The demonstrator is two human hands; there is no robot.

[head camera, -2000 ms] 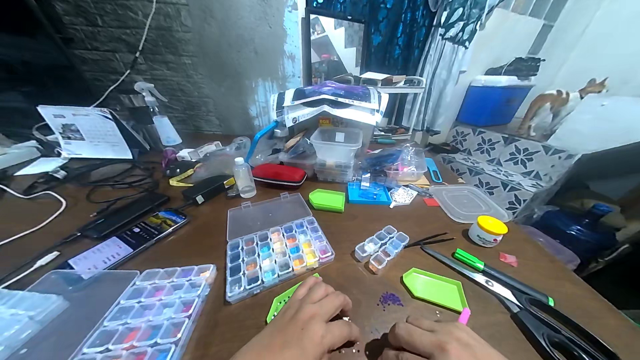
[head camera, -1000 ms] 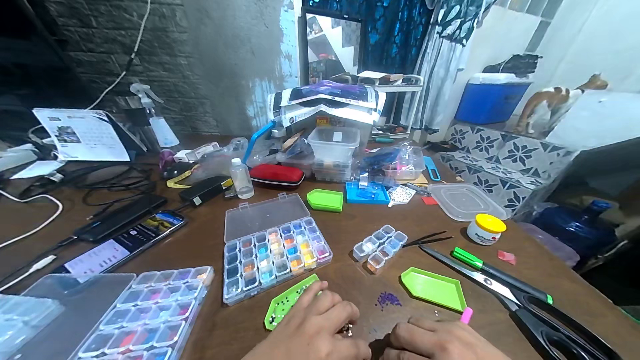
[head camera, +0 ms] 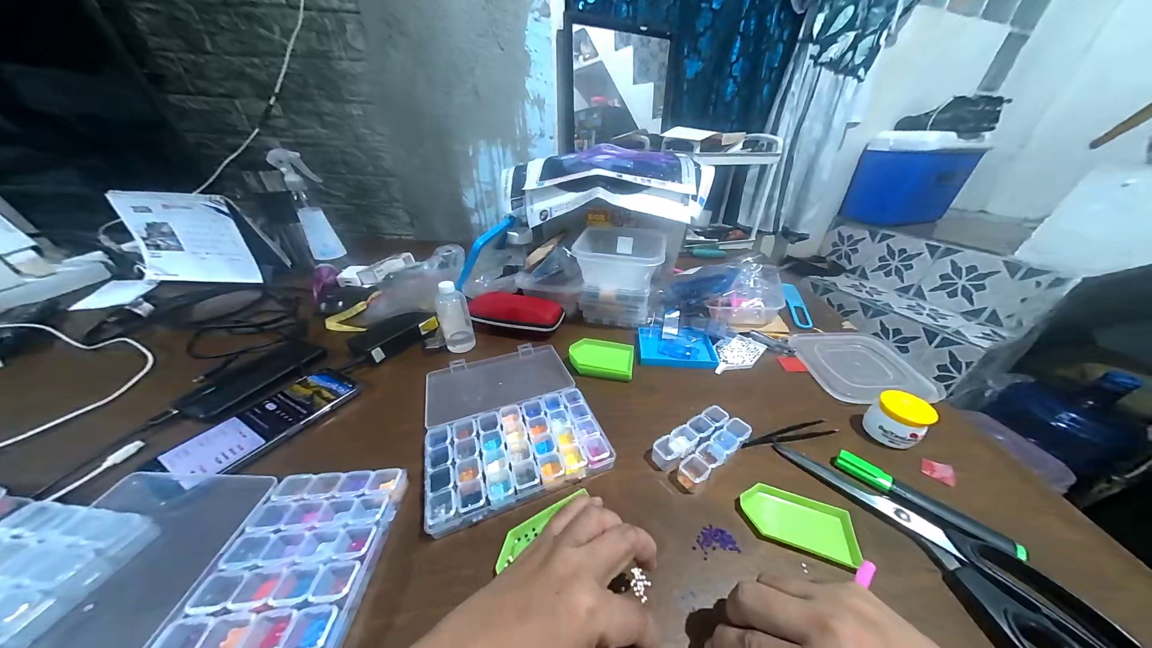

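Observation:
My left hand (head camera: pixel 576 576) lies over the near edge of a green tray with small beads (head camera: pixel 531 533), its fingers curled beside a little pile of white beads (head camera: pixel 640 583). Whether it grips anything is hidden. My right hand (head camera: pixel 810 616) rests on the table with bent fingers, below an empty-looking green tray (head camera: pixel 803 525) with a pink piece (head camera: pixel 865 574) at its corner. Purple beads (head camera: pixel 717 540) lie between the hands. Beyond them stand an open case of small bead compartments (head camera: pixel 517 454) and a cluster of small clear boxes (head camera: pixel 702 445).
Black-handled scissors (head camera: pixel 936 540), a green-capped marker (head camera: pixel 931 504), black tweezers (head camera: pixel 792 436) and a yellow-lidded jar (head camera: pixel 900 418) lie at right. Another bead case (head camera: pixel 297 558) and a phone (head camera: pixel 261 423) are at left. A red case (head camera: pixel 516 312) and small bottle (head camera: pixel 455 318) stand farther back.
The left hand has shifted from over the green tray at left, and white beads now show by its fingers. The cat at the upper right is out of view.

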